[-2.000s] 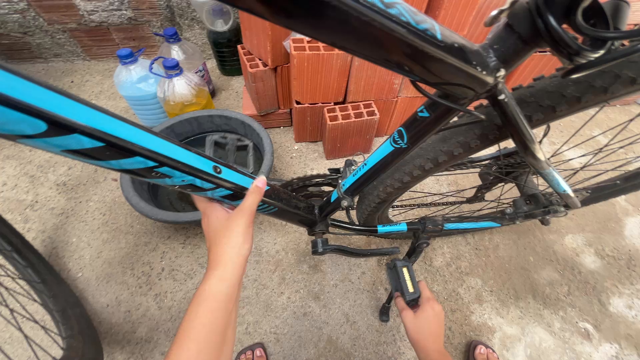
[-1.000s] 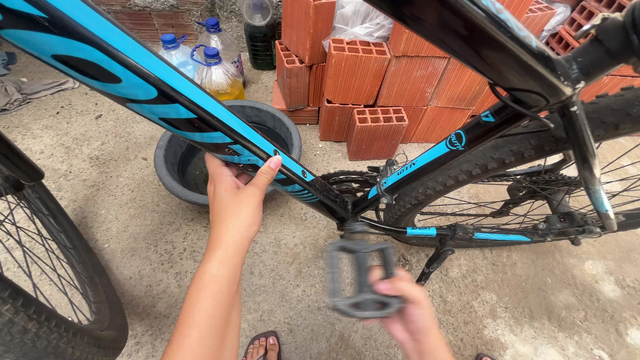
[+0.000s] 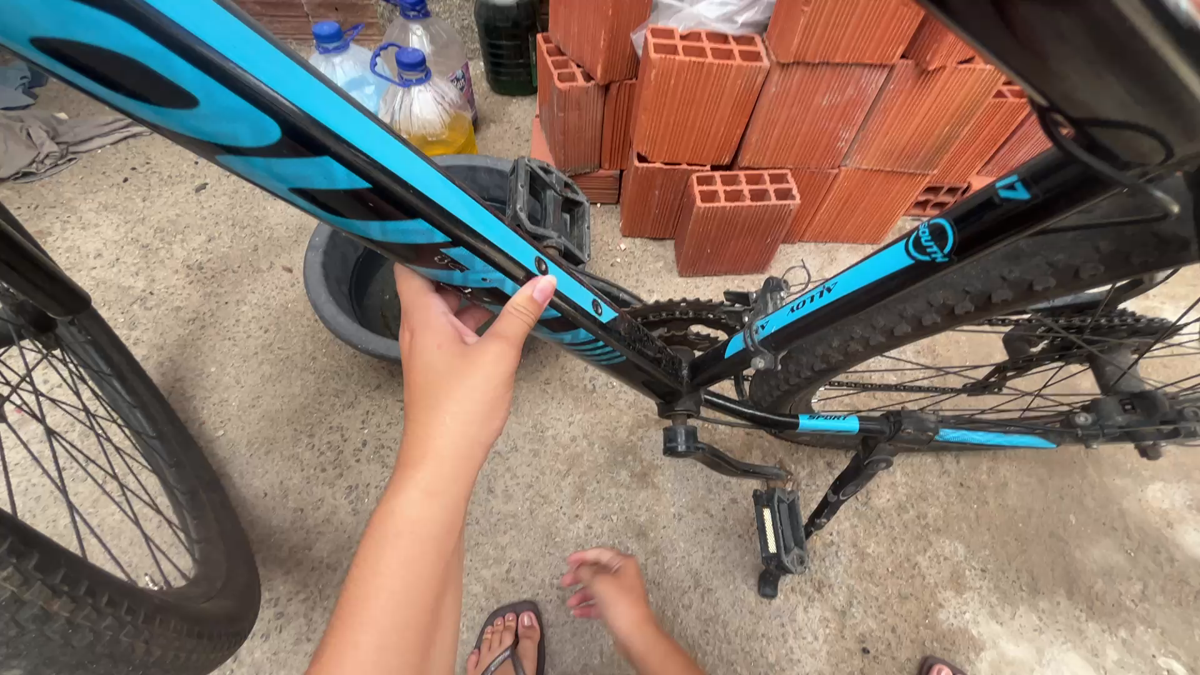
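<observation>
A black and blue bicycle frame fills the view, and my left hand [image 3: 469, 347] grips its down tube [image 3: 375, 183] from below, thumb on top. My right hand [image 3: 607, 589] is off the bicycle, low in the view, slightly blurred, fingers partly curled with nothing seen in them. To its right the near pedal [image 3: 780, 532] hangs on its crank arm [image 3: 736, 462], beside the kickstand [image 3: 848, 478]. Beyond the down tube the far pedal [image 3: 550, 211] stands up near the basin. The chainring [image 3: 680, 319] is partly hidden by the frame.
A dark plastic basin [image 3: 328, 300] sits behind the down tube. Plastic bottles [image 3: 427, 112] with blue caps and stacked hollow clay bricks [image 3: 736, 225] stand beyond. The front wheel [image 3: 202, 534] is at left, the rear tire [image 3: 844, 328] at right. A sandaled foot [image 3: 511, 637] is below.
My right hand was at the near pedal in both earlier frames and has let go, moving left of it. The pedal's position shifted between frames. My left hand stays on the down tube.
</observation>
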